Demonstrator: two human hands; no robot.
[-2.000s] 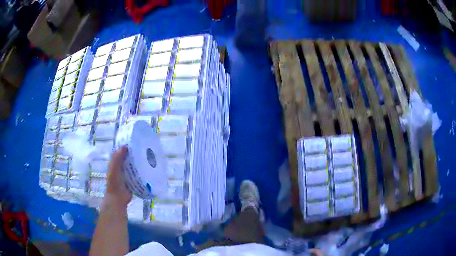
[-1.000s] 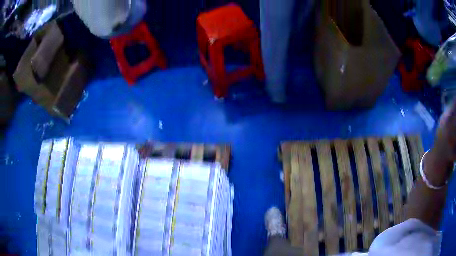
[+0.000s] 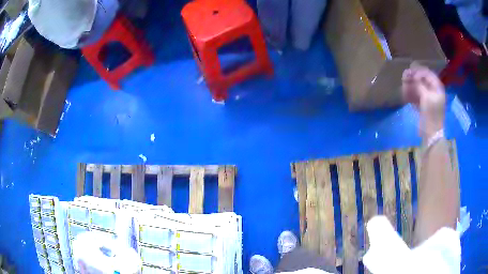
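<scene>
My right hand (image 3: 424, 88) is stretched out at the upper right, in front of an open brown carton. It is blurred with its fingers bent, and I cannot tell if it holds anything. A blurred white tape roll (image 3: 104, 254) shows at the bottom left edge, over the stacked white trays (image 3: 195, 249) with grey-white cells and yellow edges. My left hand is not in view, so I cannot see whether it touches the roll.
One wooden pallet (image 3: 168, 179) shows behind the tray stacks, another (image 3: 342, 198) under my right arm. A red stool (image 3: 230, 45) stands at the top centre, another (image 3: 119, 52) left of it. Brown cartons stand at left (image 3: 40, 83) and right (image 3: 369, 64). People's legs show at the top.
My left hand, holding the roll two seconds ago, is out of view. My right hand has come in from the right edge. The view has shifted towards the stools, and the roll shows again at bottom left.
</scene>
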